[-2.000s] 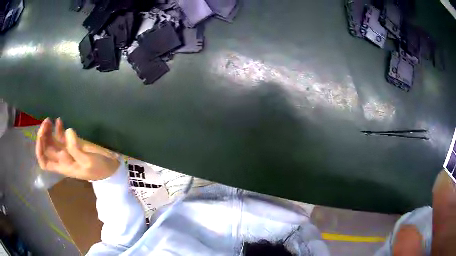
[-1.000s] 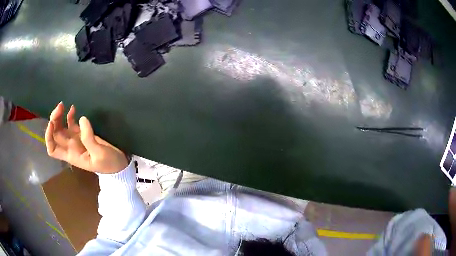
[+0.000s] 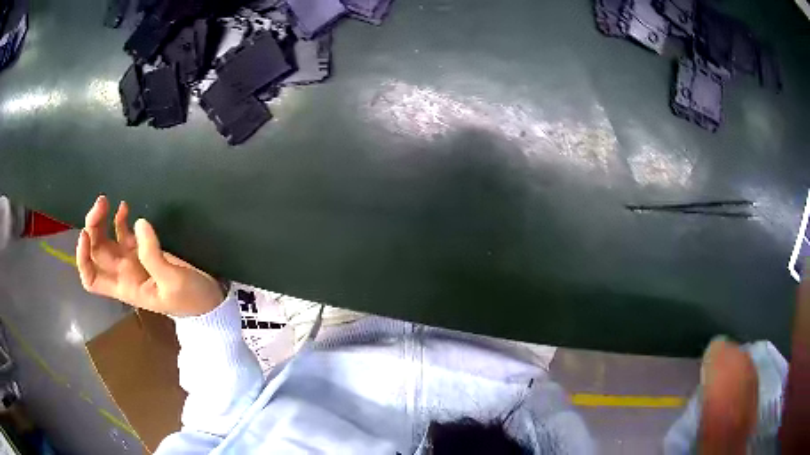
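My left hand [image 3: 146,267] is at the table's front edge on the left, palm up, fingers spread and slightly curled, holding nothing. My right hand [image 3: 730,391] is a blurred skin-toned shape at the lower right beside a light sleeve; its fingers cannot be made out. Dark tweezers [image 3: 691,210] lie on the table at the right, away from both hands, with their two prongs apart. A pile of black plastic housings [image 3: 253,71] lies at the upper left. More housings [image 3: 697,93] lie at the upper right, some showing round holes.
The green table [image 3: 400,258] has a curved front edge. A white-edged sheet [image 3: 801,244] is cut off at the right rim. Below the edge are a brown cardboard box [image 3: 133,373], white scraps with black pieces [image 3: 258,324], and a grey floor with yellow lines. A red object [image 3: 44,224] is at the left.
The whole view has shifted slightly. The white-edged sheet shows less at the right rim. The blurred right hand shows higher beside its sleeve. My left hand keeps its open pose.
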